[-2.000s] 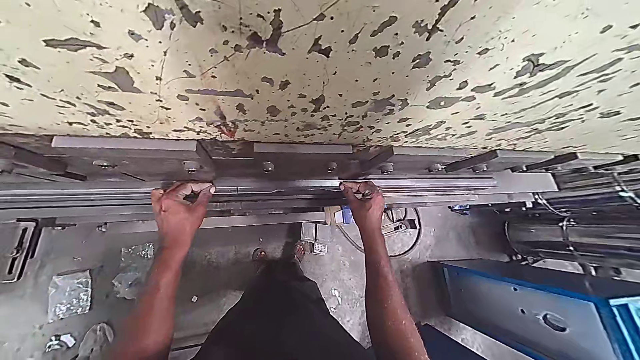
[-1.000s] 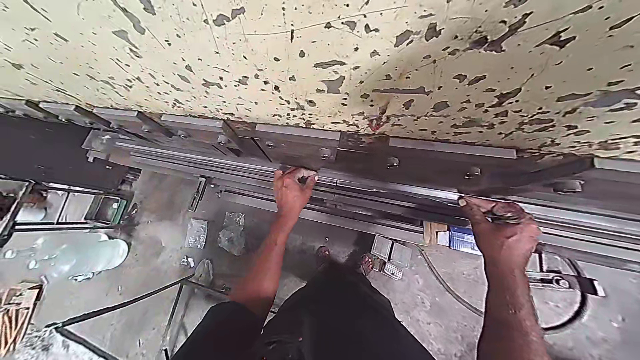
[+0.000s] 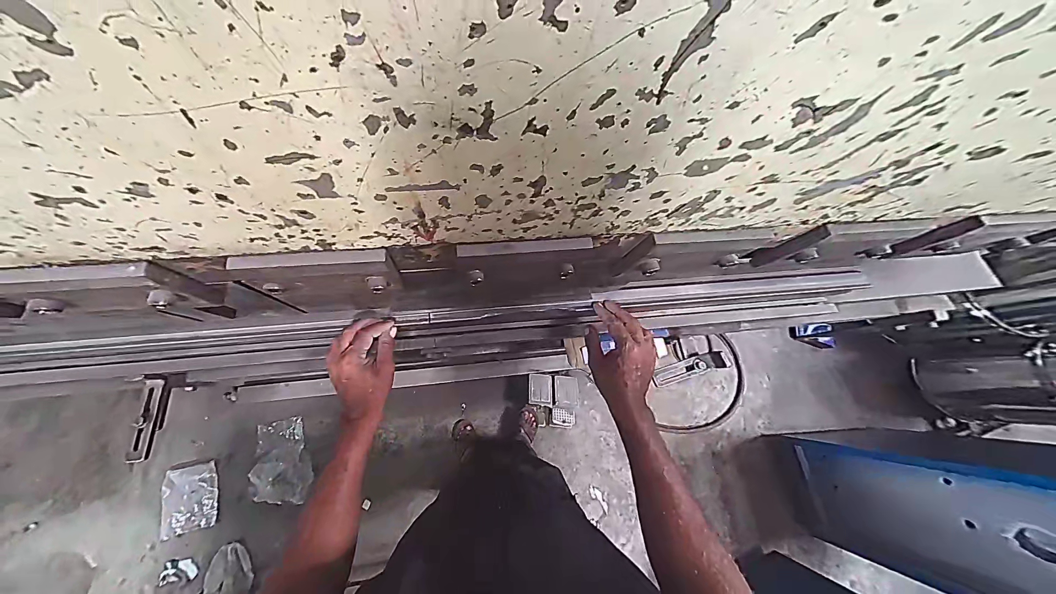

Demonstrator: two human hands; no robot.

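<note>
My left hand (image 3: 363, 363) is at the front edge of a long machine bed, with thumb and fingertips close together near the metal rails (image 3: 272, 340). To its right, my right hand (image 3: 623, 351) has its fingertips at the end of a brighter metal strip (image 3: 726, 287). Whether either hand grips a rail or strip is not clear. Above the rails runs a row of bolted steel clamp plates (image 3: 525, 250), under a large cream panel (image 3: 511, 124) with chipped paint.
Below the bed, plastic bags (image 3: 190, 499), small plastic trays (image 3: 564, 403) and a looped dark cable (image 3: 737, 388) lie on the floor. A slotted metal bracket (image 3: 148, 419) hangs at the left. A blue and grey metal cabinet (image 3: 907, 495) stands at the lower right.
The view has swung back to the right. My hands are closer together than one second ago, and both remain along the rails.
</note>
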